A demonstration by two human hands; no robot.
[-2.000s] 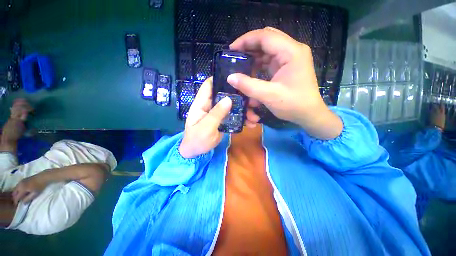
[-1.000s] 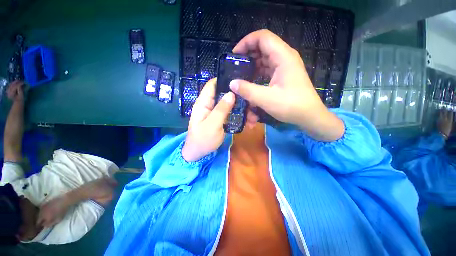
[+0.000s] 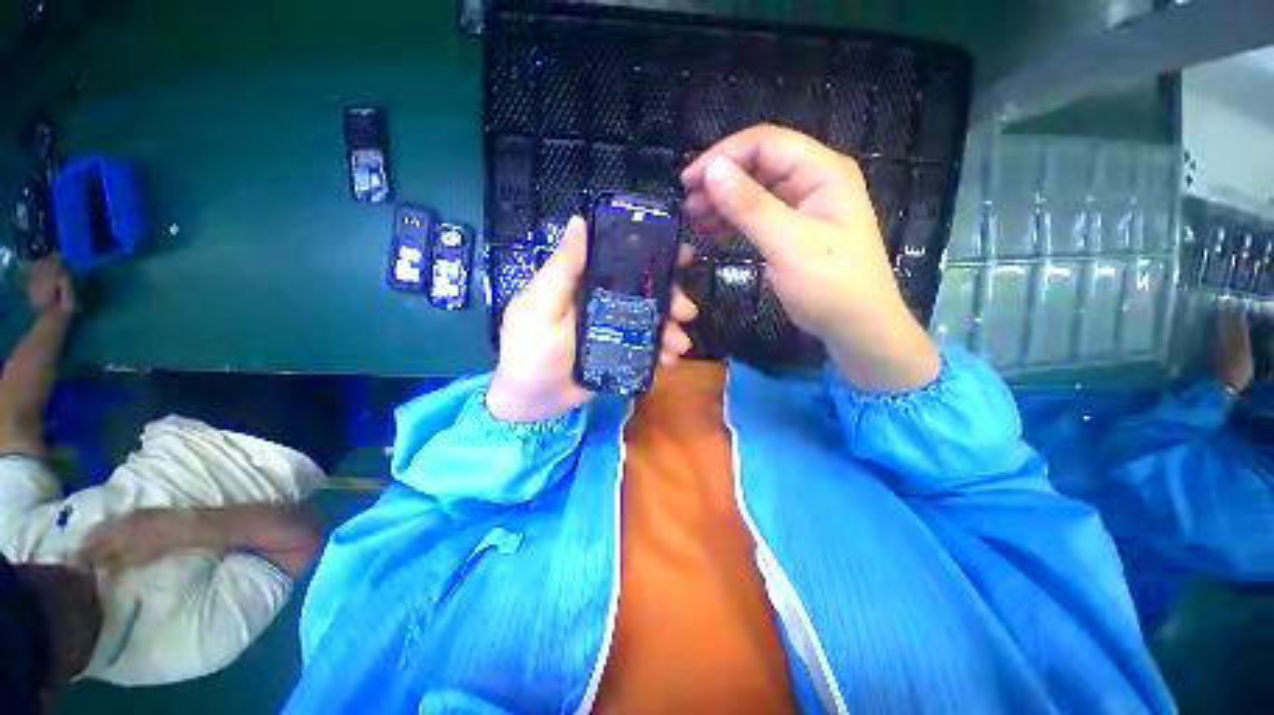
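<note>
A black phone body (image 3: 625,296) stands out in front of my chest, its dark screen area at the upper end and a silvery-blue patterned area at the lower end. My left hand (image 3: 559,328) holds it by its sides, thumb on the left edge and fingertips on the right edge. My right hand (image 3: 810,231) is off the phone, to its upper right above the black tray (image 3: 838,105). Its thumb and index fingertips are close together; whether something small is between them cannot be made out.
Several phone bodies (image 3: 366,154) lie on the green bench (image 3: 252,314) at the left. A blue bin (image 3: 98,212) is at the far left. A clear blister tray (image 3: 1062,259) is right of the black tray. A person in white (image 3: 182,559) is at left, a blue sleeve (image 3: 1188,475) at right.
My right hand has let go of the phone and moved off to the right. My left hand still holds the phone, now slightly lower, with its face uncovered.
</note>
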